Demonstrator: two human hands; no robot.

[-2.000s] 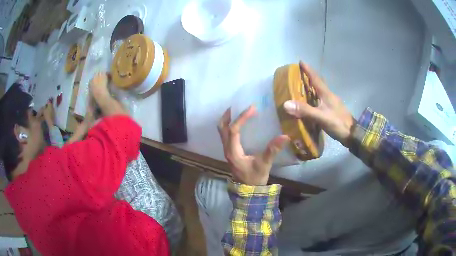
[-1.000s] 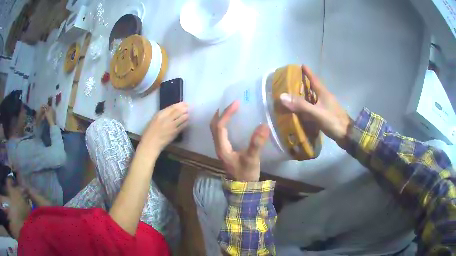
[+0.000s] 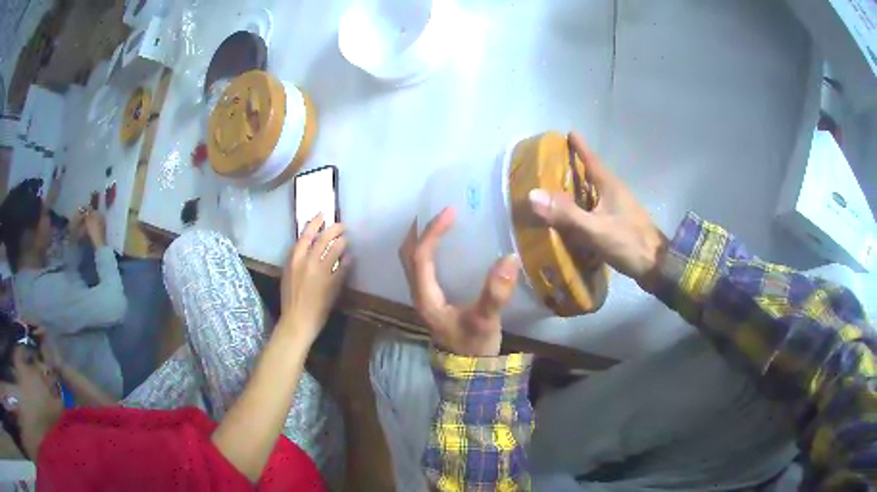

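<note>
A wood-look lid (image 3: 541,221), tan-orange and thick, is held on its side above the bench edge. A white translucent housing (image 3: 471,226) with a small blue mark is against its left side. My right hand (image 3: 611,216) grips the lid, thumb on its rim and fingers over the dark fittings on its outer face. My left hand (image 3: 462,288) is cupped around the housing from below, fingers and thumb spread along it. The housing's pale surface blends with the white bench, so its outline is faint.
A person in a red sleeve (image 3: 183,447) touches a lit smartphone (image 3: 316,199) at the bench edge. A wood-look unit (image 3: 248,125) and a dark round base (image 3: 237,60) lie at the left. A white bowl (image 3: 389,36) stands at the back, a white retail box (image 3: 835,197) at the right.
The white housing now shows against the lid, between my hands; two seconds ago it was hardly visible. The neighbour's hand has moved to the smartphone, and its screen has lit up.
</note>
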